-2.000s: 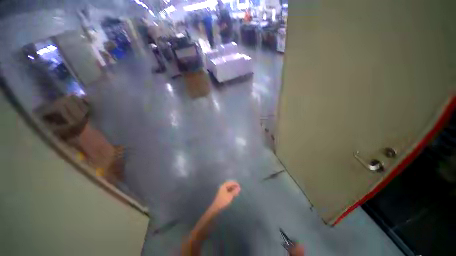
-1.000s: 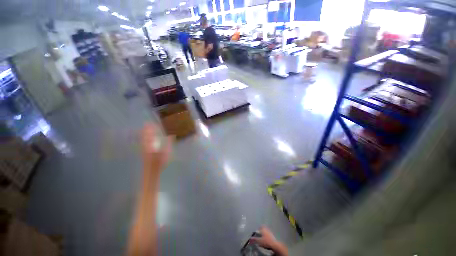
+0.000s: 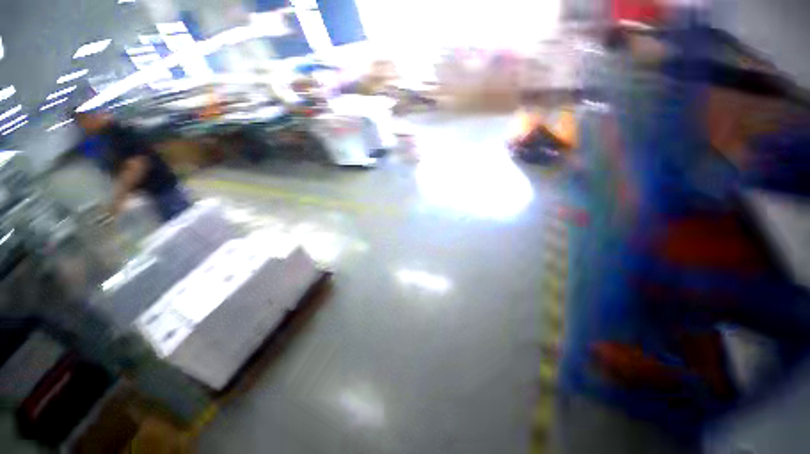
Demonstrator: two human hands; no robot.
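Observation:
Neither of my hands is in the picture now, and no held thing shows. The view is badly blurred. Nearest in front of me on the left is a low stack of white boxes (image 3: 235,332) on a dark base. A brown carton (image 3: 164,426) stands at the lower left edge beside a dark box with a red part (image 3: 53,395).
A blue rack (image 3: 595,266) with reddish goods stands close on the right. Yellow-black floor tape (image 3: 549,337) runs along it. A person in dark clothing (image 3: 146,173) stands behind the white stack. Benches and a white unit (image 3: 351,133) are farther back.
The view has turned right and moved forward through the doorway. The white stack looks larger and farther left. Both hands and the small dark thing by the right hand have left the picture.

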